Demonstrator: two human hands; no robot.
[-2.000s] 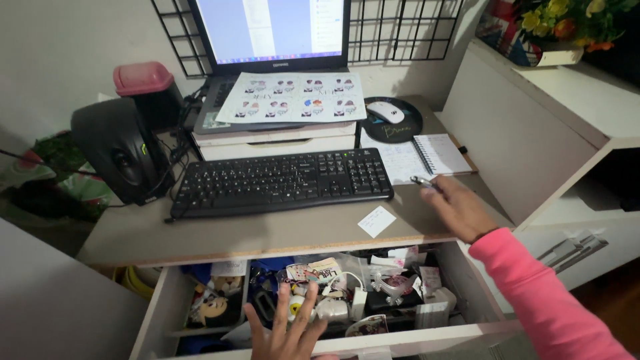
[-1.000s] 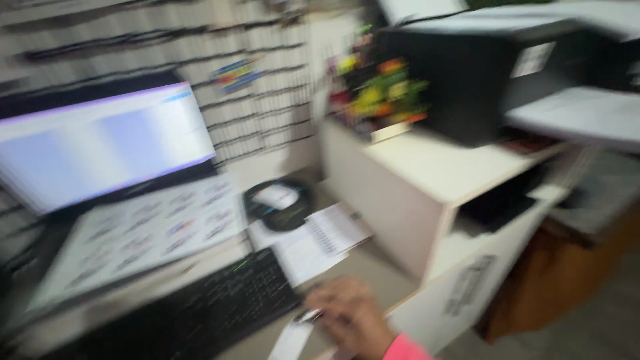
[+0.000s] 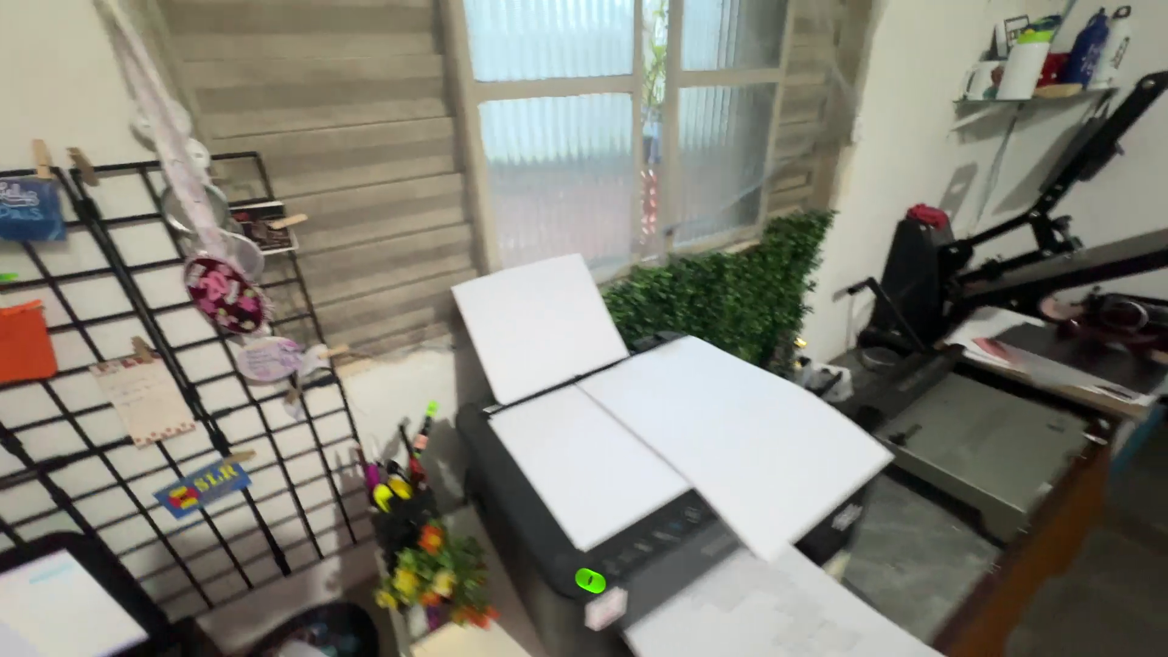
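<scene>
Neither my left hand nor my right hand shows in the head view of this moment. A black printer (image 3: pixel 538 557) fills the lower middle, with white paper sheets (image 3: pixel 739 420) lying on its top and one sheet (image 3: pixel 543 324) standing upright in its rear feed. More paper (image 3: pixel 766 611) sticks out at the front, low in the view. Left of the printer stand a holder with pens (image 3: pixel 401 502) and a bunch of artificial flowers (image 3: pixel 433 575). The corner of a laptop screen (image 3: pixel 64 602) shows at the bottom left.
A black wire grid (image 3: pixel 274 438) with clipped tags covers the left wall. Behind the printer are a window (image 3: pixel 557 173) and a green artificial hedge panel (image 3: pixel 721 292). At right stand a black-framed machine (image 3: pixel 985 438) and a small wall shelf (image 3: pixel 1031 96) with mugs and bottles.
The view has swung far up and right, from the desk to the printer. Both hands, the keyboard and the open drawer, seen two seconds ago, are out of frame.
</scene>
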